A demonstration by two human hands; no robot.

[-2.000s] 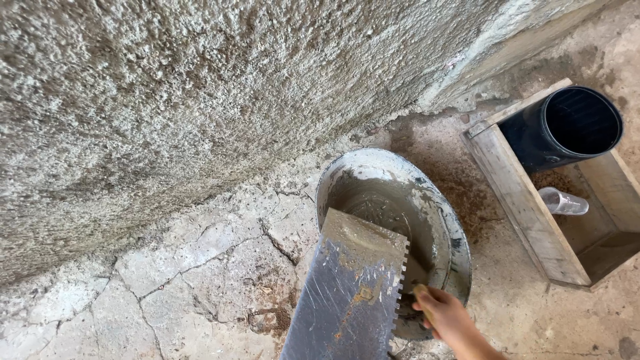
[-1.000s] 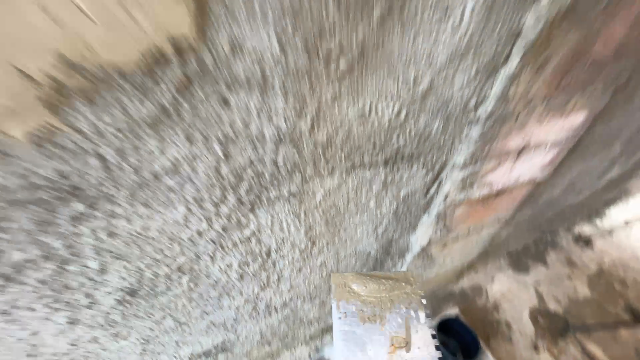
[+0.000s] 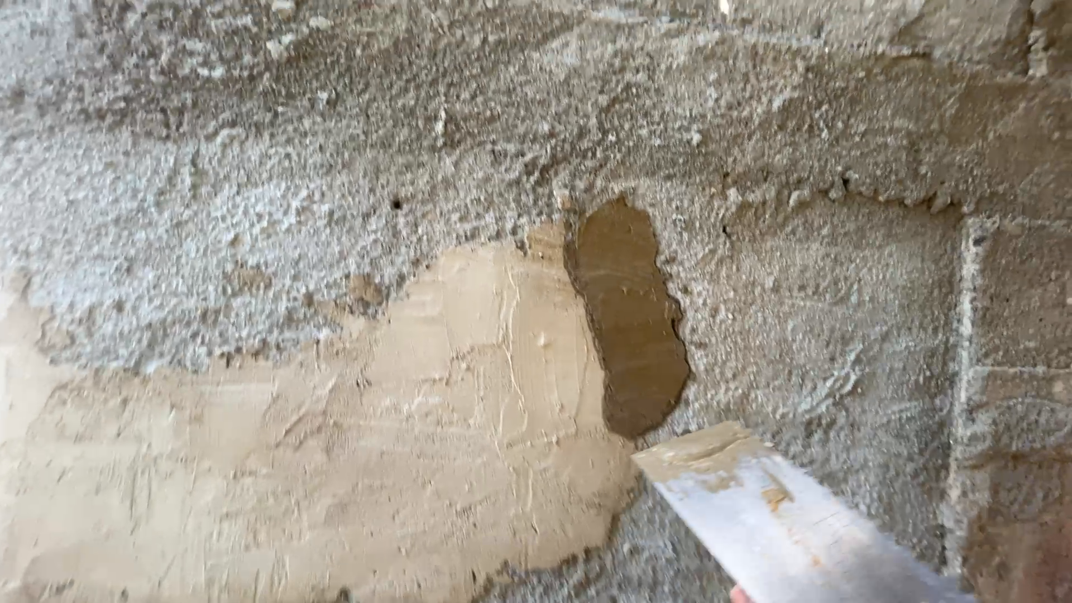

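Observation:
A notched trowel (image 3: 787,511), a wide steel blade with beige wet mortar along its front edge, reaches in from the lower right. Its front left corner is at the lower right border of a beige coat (image 3: 469,402) spread on the rough wall. Only a fingertip of what appears to be my right hand (image 3: 739,595) shows at the blade's lower left edge; the handle and the rest of the hand are hidden or out of frame. Just above the blade, a darker, wetter brown patch (image 3: 632,327) adjoins the coat. My left hand is out of view.
Rough grey render (image 3: 251,184) surrounds the coat above and to the right. A pale vertical ridge (image 3: 963,385) runs down the wall at the right, with brownish block-like areas (image 3: 1026,293) beyond it. A blurred reddish area lies at the lower right corner.
The view has swung from the floor, basin and wooden box up to the wall. The trowel, over the basin two seconds ago, is now at the wall with mortar on its front edge.

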